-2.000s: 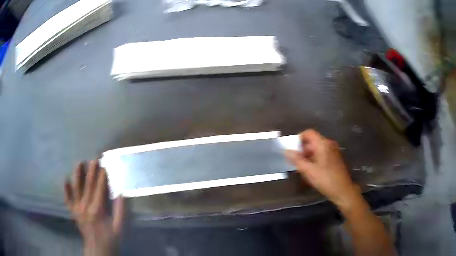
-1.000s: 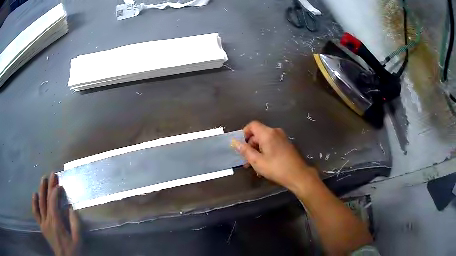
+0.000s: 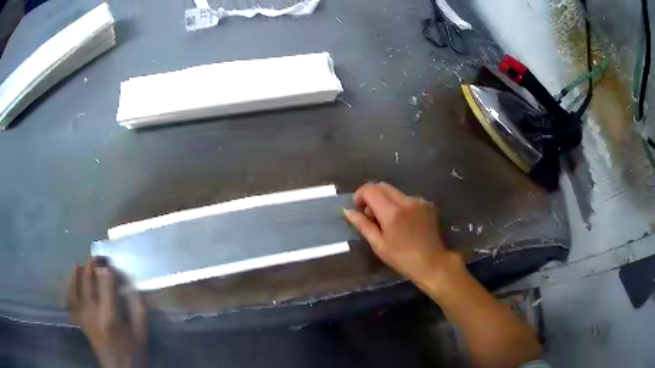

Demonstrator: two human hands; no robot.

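The grey-silver pressing template [image 3: 237, 233] lies on a white fabric piece [image 3: 215, 209] near the table's front edge. The fabric shows as a strip along the template's far and near long sides. My right hand [image 3: 402, 228] pinches the template's right end between thumb and fingers. My left hand [image 3: 108, 305] is slightly blurred at the template's left end, fingertips at its edge; whether it grips is unclear.
A stack of white pieces [image 3: 230, 88] lies beyond the template, another stack [image 3: 57, 61] at the far left. The iron [image 3: 506, 118] rests at the right by the wall. Dark scissors [image 3: 443, 34] and a crumpled tie strip [image 3: 266, 8] with a ticket [image 3: 200, 19] lie at the back.
Since two seconds ago the template has shifted left over the fabric. The small white part near my right fingers no longer shows. In the last second the view has moved slightly.
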